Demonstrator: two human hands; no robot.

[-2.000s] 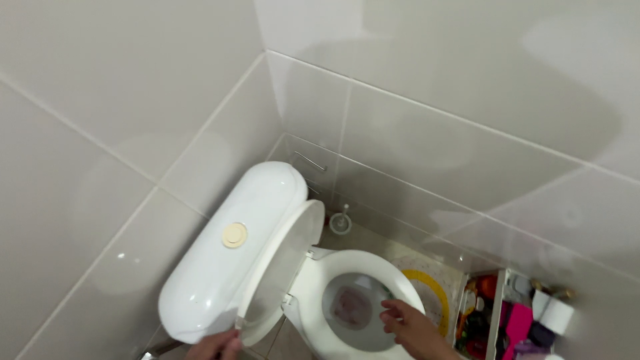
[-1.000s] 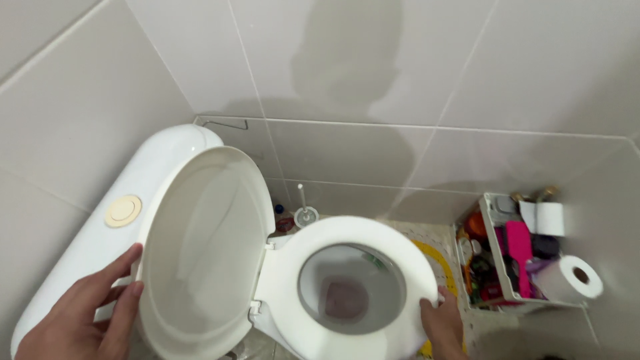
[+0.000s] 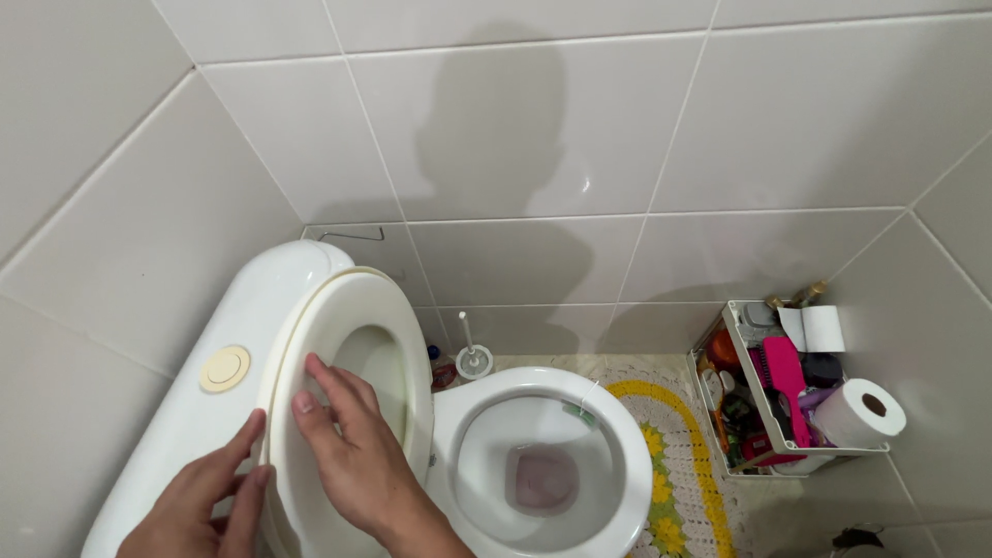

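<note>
The white toilet seat (image 3: 415,364) stands raised against the toilet lid (image 3: 267,387), which leans by the cistern (image 3: 178,434). My right hand (image 3: 360,449) is at the raised seat, fingertips on or close to its face; whether it grips is unclear. My left hand (image 3: 201,496) has its fingertips at the outer edge of the lid, thumb and fingers apart. Below and right, the toilet bowl (image 3: 639,465) shows its bare rim, with pinkish water inside and a green rim block (image 3: 580,415) hooked on it. A round flush button (image 3: 225,369) sits on the cistern top.
A toilet brush in its holder (image 3: 474,361) stands behind the bowl, beside a small bottle (image 3: 442,370). A crocheted rug (image 3: 701,442) lies right of the bowl. Further right, a white shelf rack (image 3: 783,418) holds a pink hairbrush (image 3: 787,380) and toilet rolls (image 3: 860,415). Tiled walls surround.
The seat lay down on the bowl one second ago with my right hand at its edge; now it is up against the lid. My right hand has moved left with it. The view has shifted.
</note>
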